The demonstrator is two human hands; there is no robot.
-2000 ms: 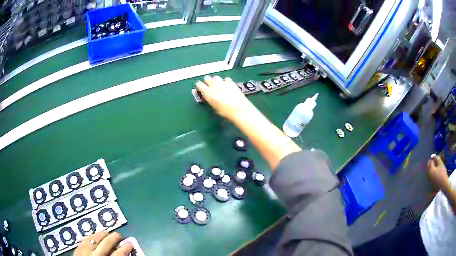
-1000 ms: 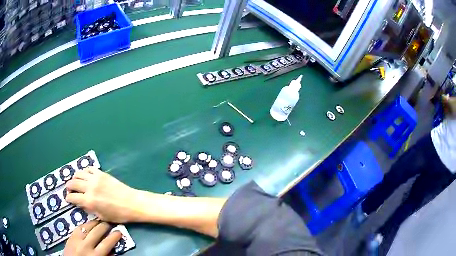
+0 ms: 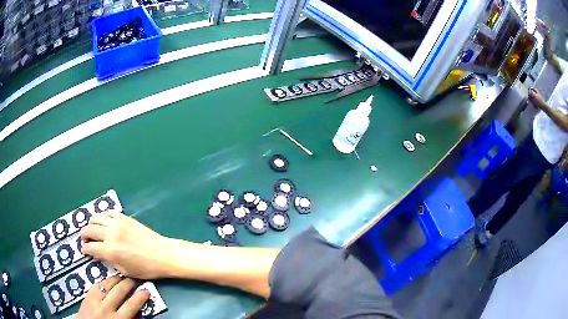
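Three pale fixture strips (image 3: pixel 70 222) with black round parts lie side by side at the left. My right hand (image 3: pixel 121 246) has its fingertips at the right end of the middle strip; what they touch is hidden. My left hand (image 3: pixel 111 300), cut off by the bottom edge, is on a fourth strip (image 3: pixel 160 303), whose right end and one round part show beside the fingers. Loose black round parts with pale centres (image 3: pixel 256 223) lie right of my hands. More loose parts (image 3: pixel 7 305) are at the lower left edge.
A blue bin (image 3: pixel 126 59) with dark parts stands far left. Filled strips (image 3: pixel 309 87) run end to end towards the framed machine (image 3: pixel 398 68). A white bottle (image 3: pixel 352 129), a thin stick (image 3: pixel 296 142) and small pale rings (image 3: pixel 408 146) lie right. Blue stools (image 3: pixel 445 215) and a person (image 3: pixel 551 134) are beyond the bench.
My right hand has come from the far strip row back to the near strips. The filled strip at the row's left end has shifted right, towards the machine. My left hand stays low at the left.
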